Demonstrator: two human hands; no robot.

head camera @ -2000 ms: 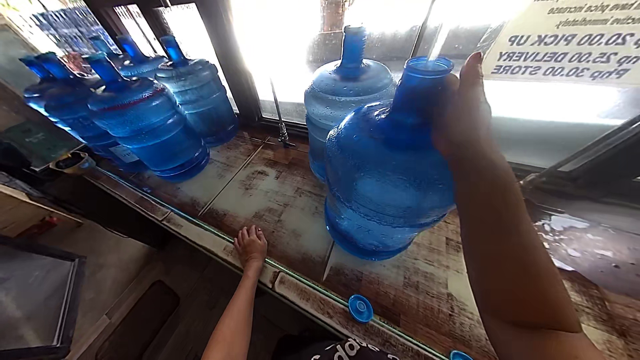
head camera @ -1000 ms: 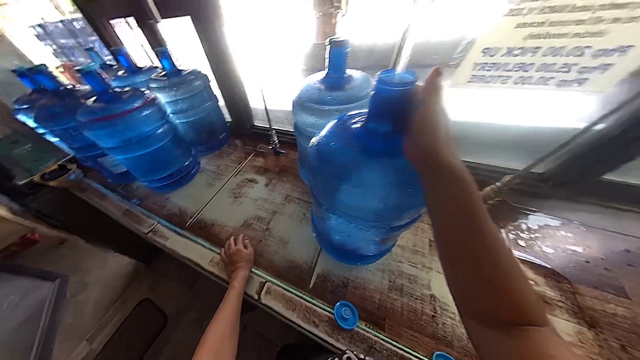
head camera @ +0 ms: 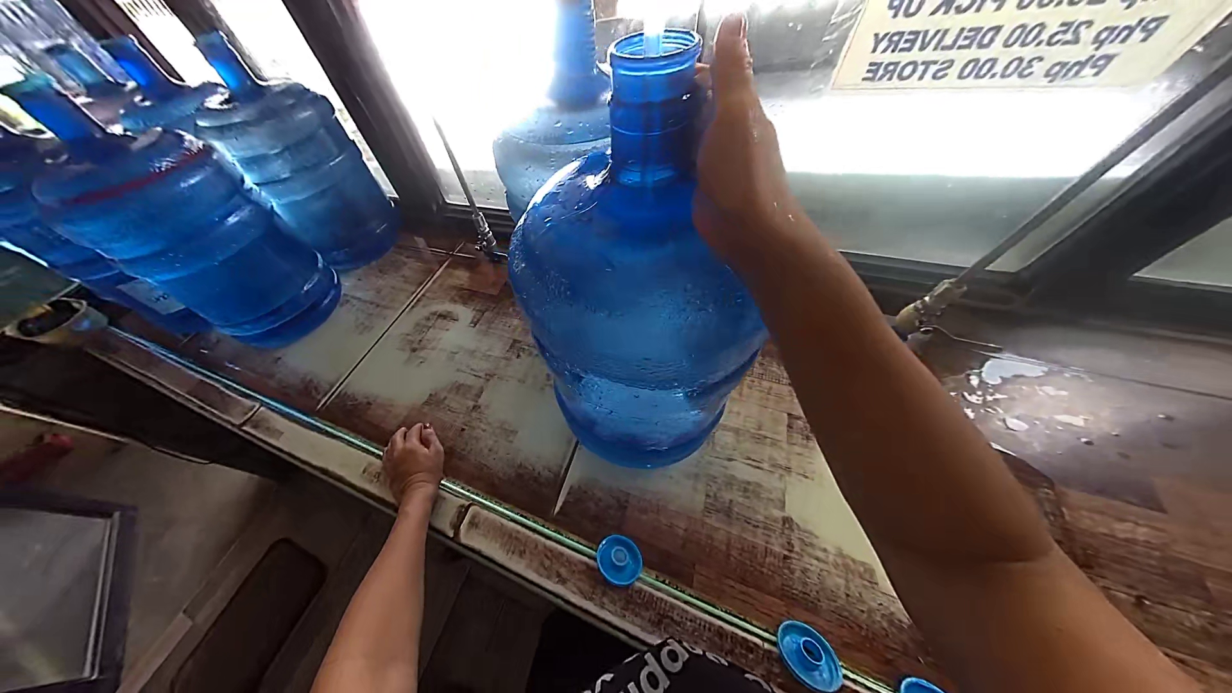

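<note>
A large translucent blue water jug (head camera: 640, 289) stands upright on the tiled counter (head camera: 462, 375). Water runs down into its uncapped mouth, and some has gathered inside its lower part. My right hand (head camera: 741, 159) rests against the right side of the jug's neck, fingers upward; its far fingers are partly hidden behind the neck. My left hand (head camera: 414, 462) lies on the counter's front edge, fingers curled over it, holding no object that I can see. Right of that hand, a blue jug cap (head camera: 619, 560) sits on the edge, with another blue cap (head camera: 808, 655) farther right.
Behind the held jug stands a second blue jug (head camera: 549, 144). Several blue jugs (head camera: 202, 231) crowd the left end. A window frame (head camera: 385, 115) and a sign (head camera: 1020, 38) with writing are at the back. Water is pooled (head camera: 1011, 371) at the right. A metal rod (head camera: 1039, 221) slants there.
Both hands keep their places, the right at the jug's neck and the left on the counter edge. The view has shifted somewhat.
</note>
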